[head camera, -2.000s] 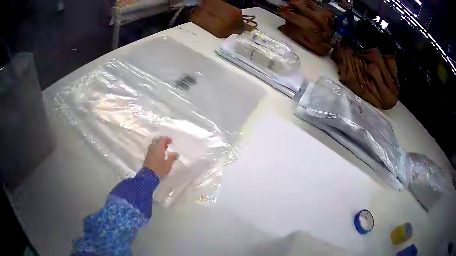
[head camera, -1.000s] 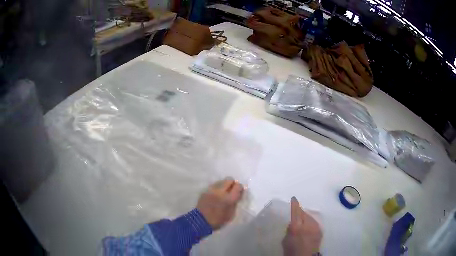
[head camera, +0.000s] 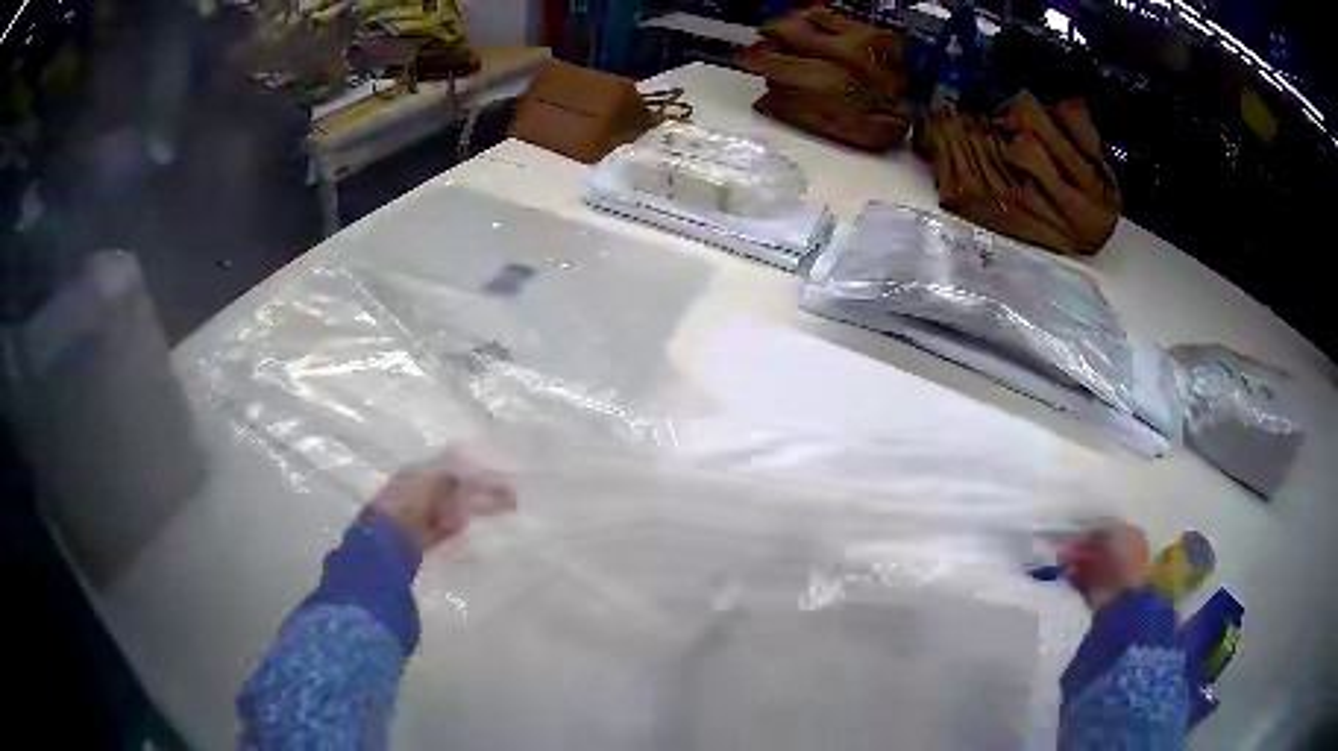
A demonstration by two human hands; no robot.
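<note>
A clear poly bag is stretched between my two hands, blurred by motion. My left hand grips its left side. My right hand grips its right side. A pale grey flat thing, which looks like a wrapped tote bag, lies at the near edge below the poly bag. A flat pile of clear poly bags lies at the left of the table. The blue tape roll is mostly hidden by my right hand.
Yellow tape and a blue tape dispenser lie at right. Plastic-covered packs, a small wrapped bundle and brown bags are on the far side. A pale tote bag stands at far left.
One poly bag has come off the pile and is now spread over the near part of the table. My hands have moved apart, the left one leftwards and the right one rightwards.
</note>
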